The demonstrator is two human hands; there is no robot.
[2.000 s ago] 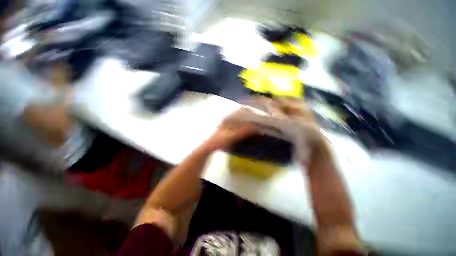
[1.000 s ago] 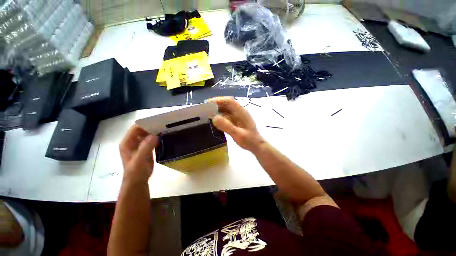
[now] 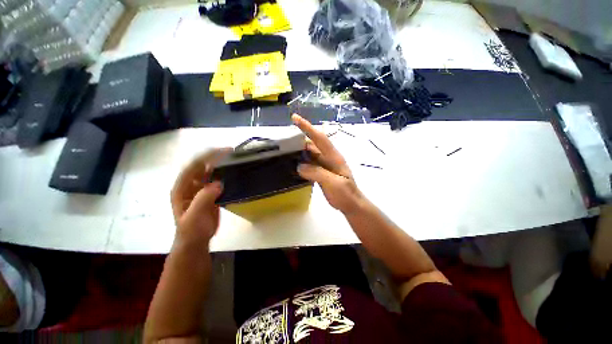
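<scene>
The outer box (image 3: 272,203) stands in front of me on the white table, its yellow side towards me and its black end on top. Its top flap (image 3: 285,148) is tilted, and a thin black handle loop (image 3: 255,143) shows behind it. My left hand (image 3: 198,195) holds the box's left edge, with the thumb on the black top; its fingers are slightly blurred. My right hand (image 3: 330,166) holds the right edge, thumb at the corner and index finger raised. The inside of the box is hidden.
Black inner boxes (image 3: 131,94) stand at the left. Flat yellow box blanks (image 3: 253,77) lie behind the outer box. A black heap of handles (image 3: 402,101) and a clear bag (image 3: 366,40) are at centre-right. Thin loose strips (image 3: 377,146) lie to the right. Part of a person shows at each side.
The top flap, upright with its pale inside and slot showing one second ago, is now folded lower. The black loop has come into view behind it. Both hands stay on the box.
</scene>
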